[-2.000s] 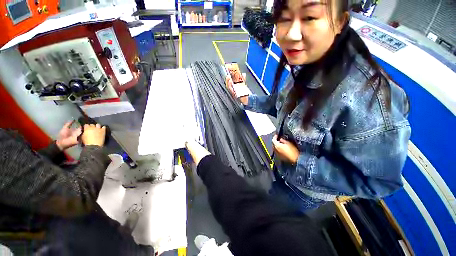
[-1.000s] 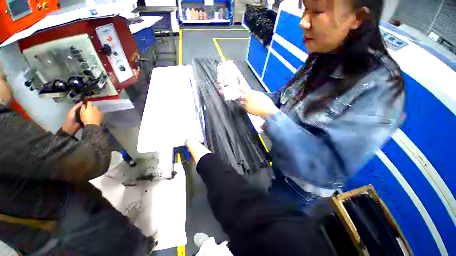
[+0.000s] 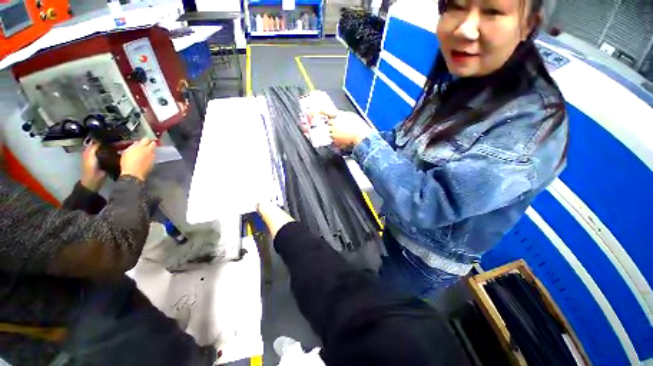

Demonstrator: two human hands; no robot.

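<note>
My right hand (image 3: 268, 217), in a black sleeve, is at the near right corner of the long white worktable (image 3: 233, 157). Its fingers are small and blurred, and I cannot tell whether they grip the edge. My left hand is not seen. Many long black-grey belt strips (image 3: 315, 171) lie lengthwise along the table's right side. At the left, an operator's two hands hold a dark strip (image 3: 108, 159) close below the black rollers (image 3: 93, 124) of the dark red belt-edge machine (image 3: 82, 93).
A person in a denim jacket (image 3: 465, 179) stands at the right, holding a smartphone (image 3: 316, 120) over the strips. A wooden-edged box (image 3: 495, 312) with black strips is at lower right. A black hose with a blue part (image 3: 170, 227) hangs under the machine. Blue-and-white machines line the right.
The view has shifted slightly, moving the scene left. The operator's hands have risen to the rollers with the strip. The denim-jacketed person has turned the face towards me. My right hand stays at the table corner.
</note>
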